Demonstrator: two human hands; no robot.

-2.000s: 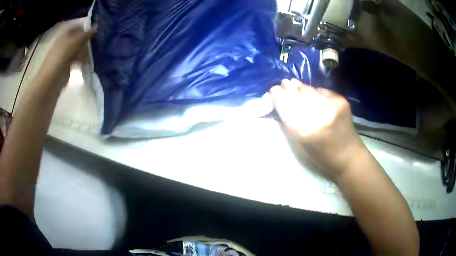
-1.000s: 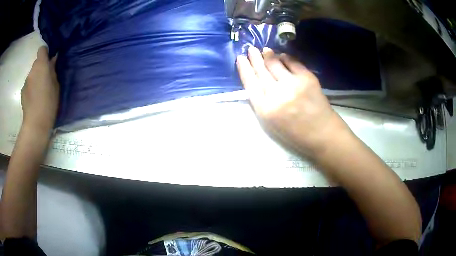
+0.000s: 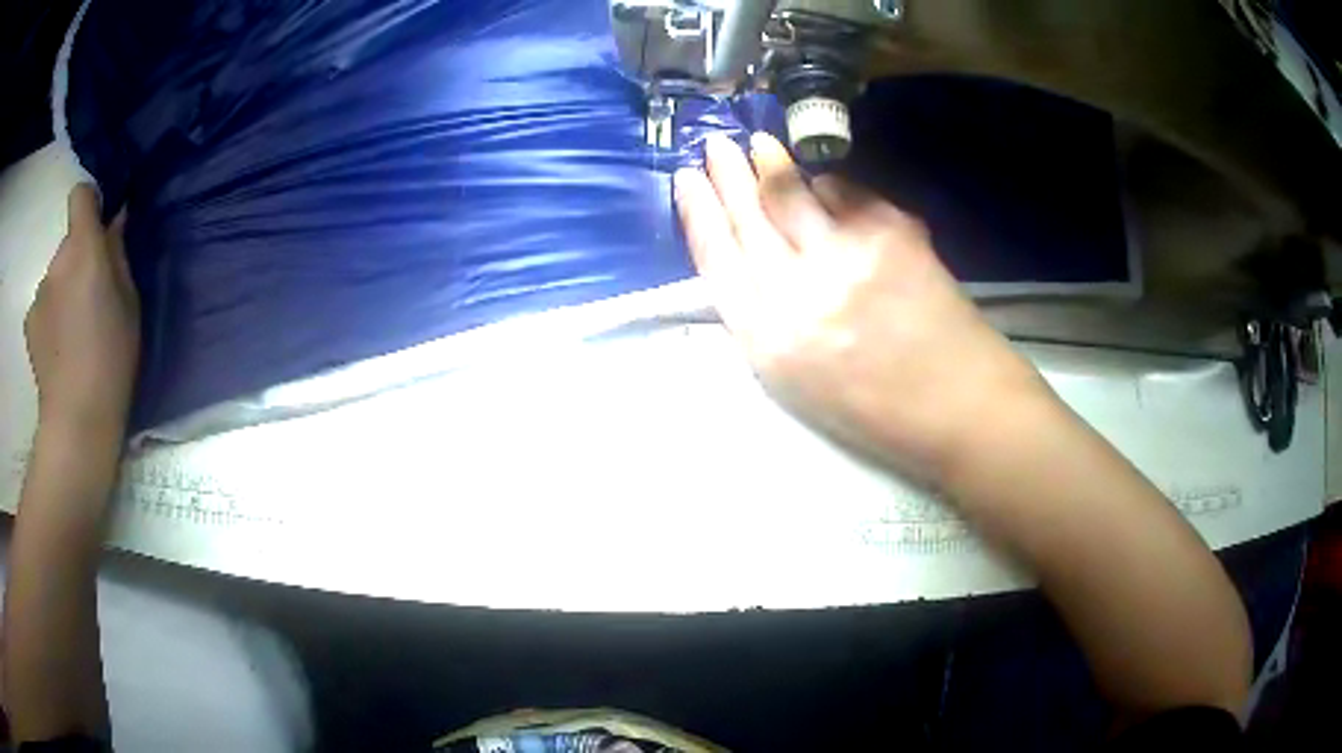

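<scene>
A glossy navy shell fabric panel with a narrow white backing border lies across the table, its right side under the presser foot. Long creases run across it towards the foot. My left hand is at the panel's left edge, fingertips and thumb pinching the fabric. My right hand lies on the panel's right part, just right of and below the foot, palm down with fingers slightly apart. Its fingertips press on puckered fabric; its thumb is hidden.
The sewing machine head is at top centre, with a round pale knob close above my right fingers. More navy fabric with a white edge lies right of it. Dark-handled scissors lie far right. The white table has printed ruler marks.
My right hand has let go of the panel's near edge and moved to lie flat beside the foot. My left hand has moved down the left edge. The panel lies flatter; the view has shifted.
</scene>
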